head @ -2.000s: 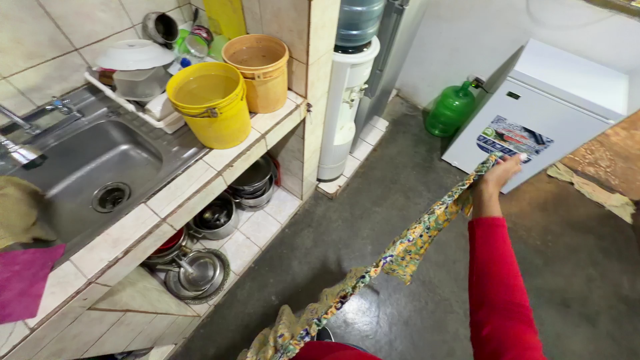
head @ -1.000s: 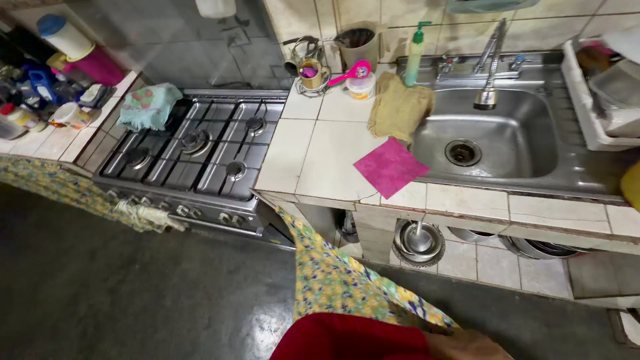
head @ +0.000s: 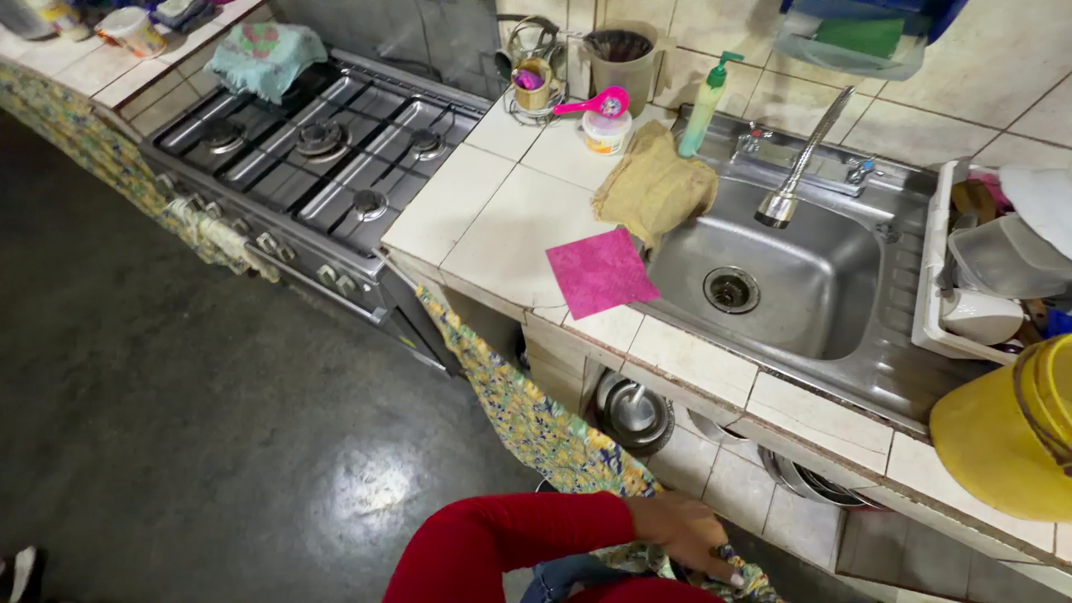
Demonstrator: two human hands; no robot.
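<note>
A yellow, green and blue patterned cloth curtain (head: 536, 419) stretches from the counter's edge beside the stove down to my body, its upper edge gathered along a line. My left hand (head: 682, 532), at the end of a red sleeve that crosses in front of me, grips the bunched fabric at the bottom of the view. More of the cloth bunches out past its fingertips. My right hand is not visible. Below the sink, metal pots and lids (head: 636, 414) sit on a tiled shelf behind the curtain's line.
The tiled counter (head: 511, 226) holds a pink cloth square (head: 601, 272), a tan rag (head: 657, 184) and a soap bottle (head: 703, 109). Around it are a steel sink (head: 804, 276), a gas stove (head: 318, 159), a dish rack (head: 938, 276) and a yellow bucket (head: 997, 427).
The view has swung left from the white appliance to the stove and sink. Two seconds ago an outstretched right hand held the cloth; now my left hand grips it close to my body.
</note>
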